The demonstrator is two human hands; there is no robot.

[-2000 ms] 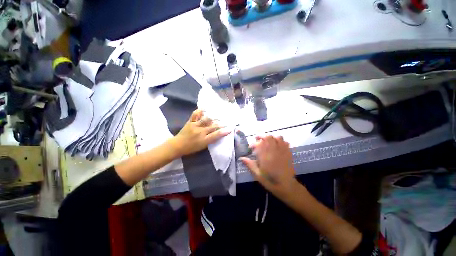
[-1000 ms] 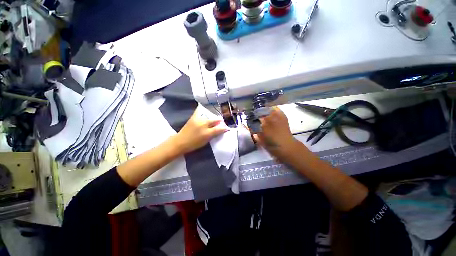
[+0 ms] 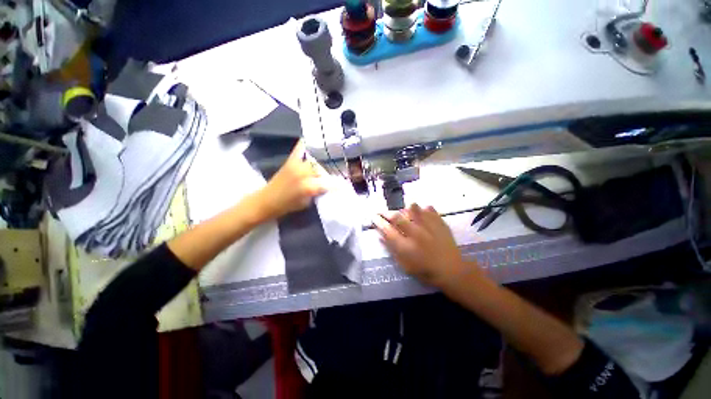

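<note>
A dark grey fabric panel [image 3: 306, 248] lies on the machine table left of the needle, its lower end over the ruler strip. A white cloth piece [image 3: 337, 222] lies over its right side. My left hand [image 3: 292, 185] is closed on the upper part of the white cloth. My right hand [image 3: 417, 240] lies palm down just below the presser foot [image 3: 394, 193], fingertips at the white cloth's right edge; glare hides whether it grips anything. The sewing machine [image 3: 499, 97] stands above the work.
Fanned white and grey cut pieces [image 3: 144, 167] lie at the left. Scissors [image 3: 530, 196] lie right of the needle beside a black cloth item [image 3: 630, 204]. Thread spools [image 3: 400, 23] sit on a blue holder on the machine. A beige machine part [image 3: 22, 261] is at the far left.
My right hand has come down from beside the presser foot to the table below it. My left hand has moved up and left, away from the needle, and the cloth has shifted left.
</note>
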